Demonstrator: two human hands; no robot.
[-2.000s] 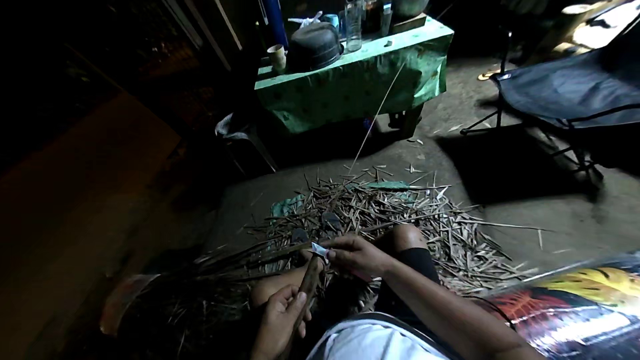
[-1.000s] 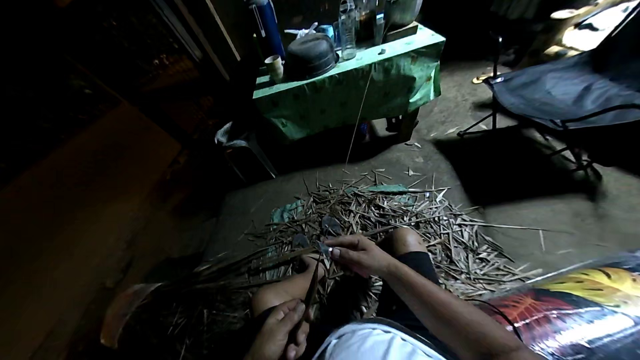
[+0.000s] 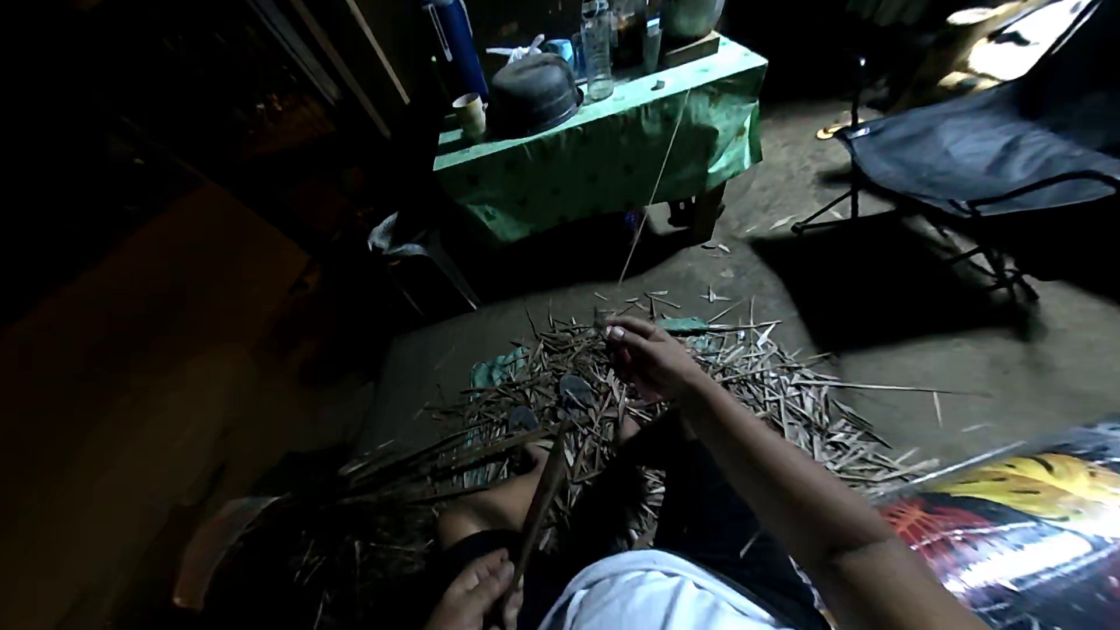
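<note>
My left hand (image 3: 479, 591), low in the view, grips a long dark strip (image 3: 544, 503), perhaps a dried stalk, that slants up and to the right. My right hand (image 3: 649, 357) is stretched out over a pile of dried leaf or stalk strips (image 3: 779, 398) on the ground. Its thumb and index finger pinch a small dark flat piece (image 3: 602, 317), too dim to identify. The strip's tip is well below my right hand, apart from it. Several longer stalks (image 3: 437, 464) lie to the left, beside my bare knee.
Ahead stands a table with a green cloth (image 3: 604, 166), bearing a dark hat (image 3: 532, 92), a cup (image 3: 470, 114) and a clear bottle (image 3: 598, 52). A folding chair (image 3: 971, 149) is at right, a glossy printed wrapping (image 3: 1024, 516) at lower right, a plastic chair (image 3: 429, 249) at left.
My right hand has moved up and away from the strip's tip, where it was in both earlier frames. My left hand, still on the strip, sits lower.
</note>
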